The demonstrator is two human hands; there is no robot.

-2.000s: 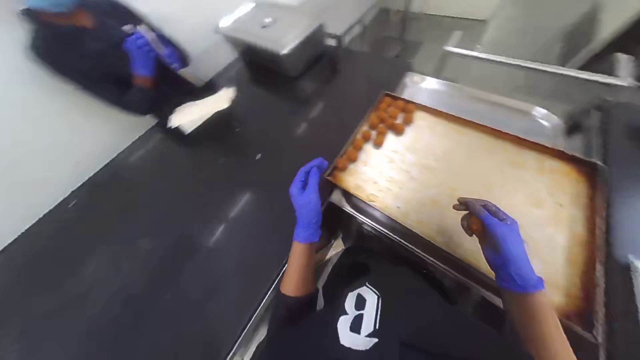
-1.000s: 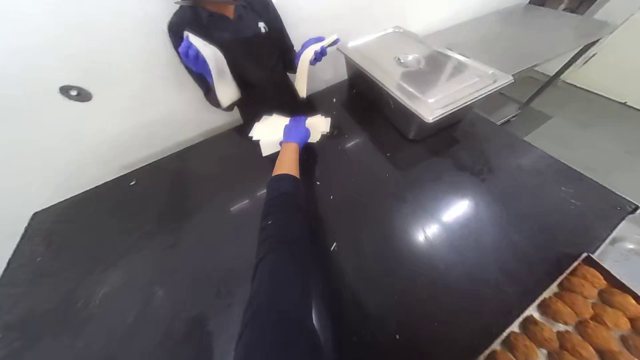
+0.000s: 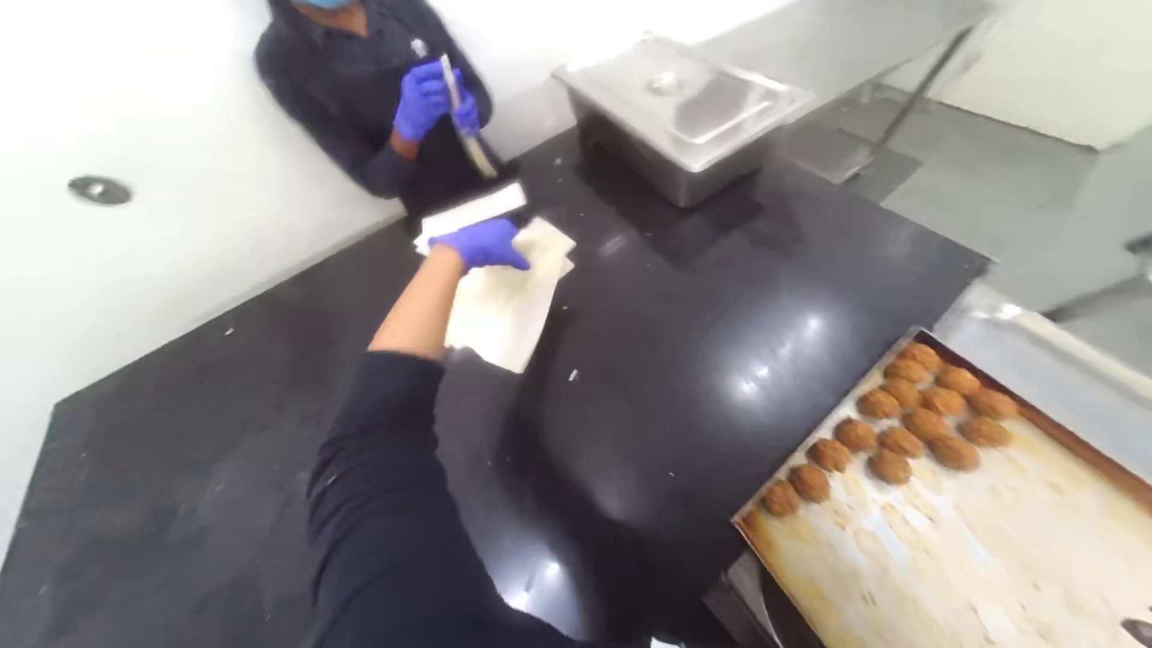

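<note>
My left hand (image 3: 484, 245), in a blue glove, reaches across the black table and grips the upper part of some thin off-white sheets (image 3: 504, 315). Their lower end hangs or lies toward me. Just beyond the hand is another white strip or stack (image 3: 477, 209). A small dark shape at the bottom right edge may be a fingertip of my right hand; the rest of that hand is out of view. Nearby at the right, a large baking tray (image 3: 954, 576) holds several brown breaded-looking pieces (image 3: 900, 441), grouped at its far left corner.
Across the black table (image 3: 225, 468) a co-worker (image 3: 360, 117) in blue gloves holds a pale folded strip (image 3: 466, 117). A lidded steel pan (image 3: 684, 99) stands at the table's far edge. A metal surface (image 3: 1017, 333) lies beyond the baking tray.
My left hand was flat on the white sheets a second ago; now it holds some, drawn toward me. The co-worker's hands, apart then, are now together on one strip.
</note>
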